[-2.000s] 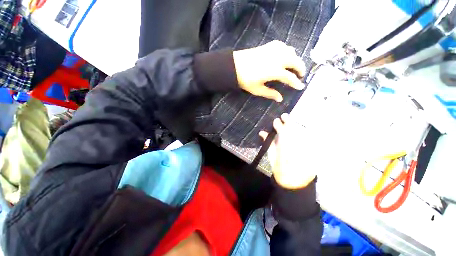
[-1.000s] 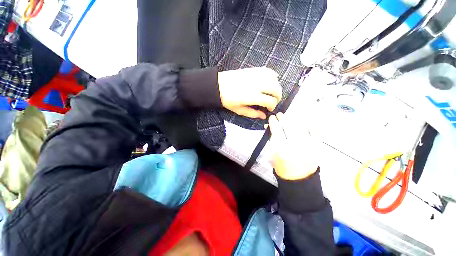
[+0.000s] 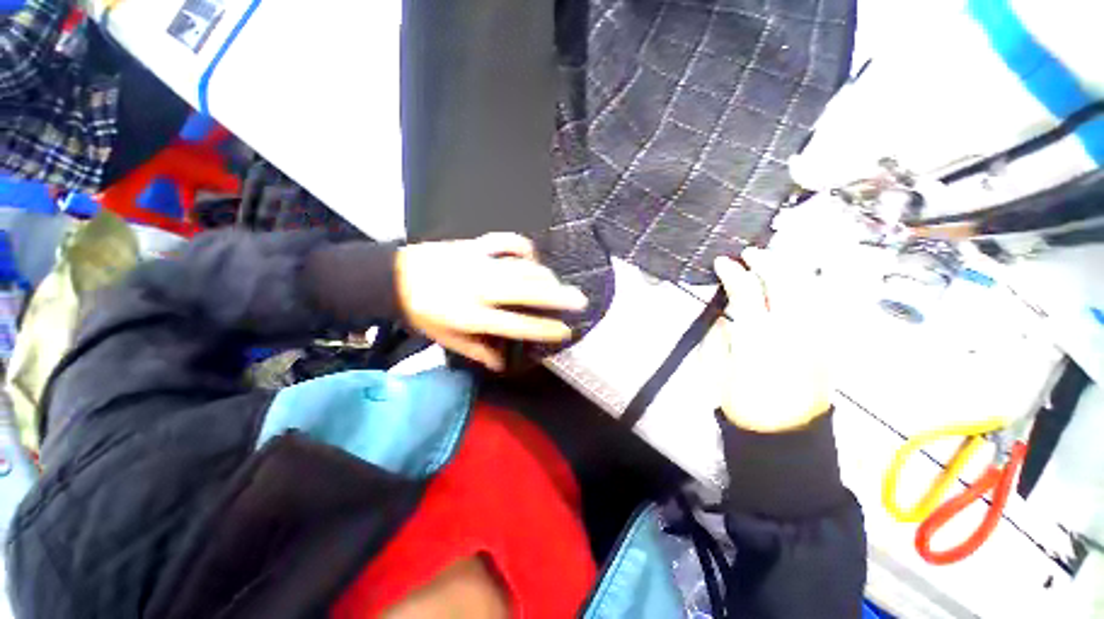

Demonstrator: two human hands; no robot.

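Observation:
The dark checked fabric [image 3: 690, 133] lies on the white machine table, its right edge near the presser foot area [image 3: 890, 200]. Plain black fabric [image 3: 478, 121] lies along its left. My left hand [image 3: 484, 296] is at the front left edge of the cloth, fingers over a dark folded corner; whether it grips the cloth is unclear. My right hand [image 3: 775, 351] is at the cloth's front right corner, fingertips by the narrow black tape [image 3: 672, 363], which runs down over the table's front edge. The fingertips' hold on the tape is not clear.
Scissors with yellow and red-orange handles [image 3: 969, 490] lie right of my right hand, beside a slim black tool [image 3: 1056, 423]. The white machine head with a blue stripe [image 3: 1029, 55] stands at upper right. Checked garments [image 3: 49, 121] and olive cloth [image 3: 73, 314] are at left.
My left hand has moved left and down, away from my right hand, to the cloth's left edge. My right hand has shifted slightly right. The whole view has shifted too.

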